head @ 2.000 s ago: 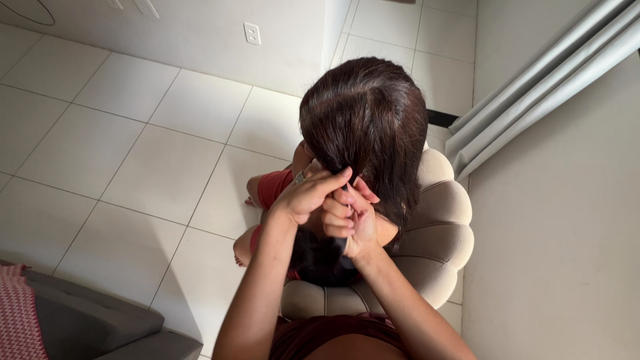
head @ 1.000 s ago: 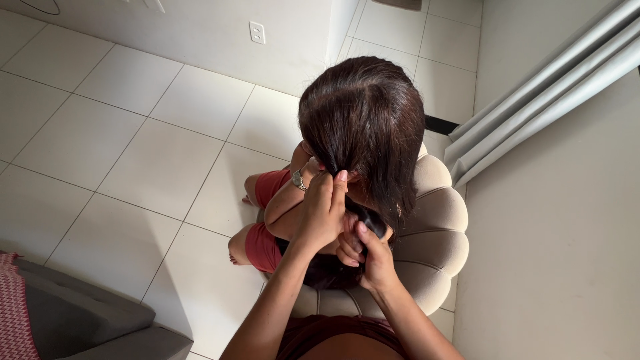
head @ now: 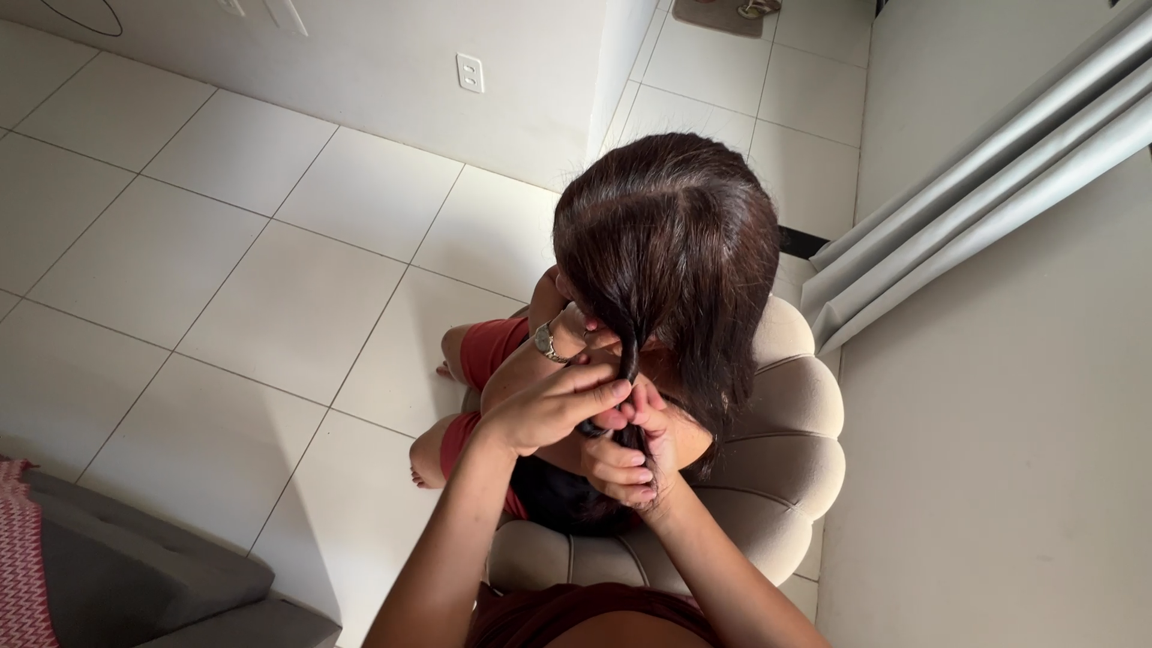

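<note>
A seated person's long dark hair [head: 666,234] fills the middle of the head view, with a parting line across the top. A twisted strand of hair [head: 629,355] comes down from the left side of the head into my hands. My left hand [head: 558,405] has its fingers around the upper part of this strand. Just below and to the right, my right hand [head: 634,445] is closed on the lower part. Loose hair hangs at the right of the head. The seated person's wrist wears a metal watch [head: 545,342].
The person sits on a beige scalloped chair [head: 814,468]. A grey sofa [head: 135,558] with a red patterned throw [head: 20,549] is at the lower left. A pale curtain [head: 981,189] hangs at the right. A wall socket [head: 470,73] is on the wall ahead.
My hands have moved down the strand, away from the head, and a twisted length now shows above them. The watch, partly covered two seconds ago, is in plain sight.
</note>
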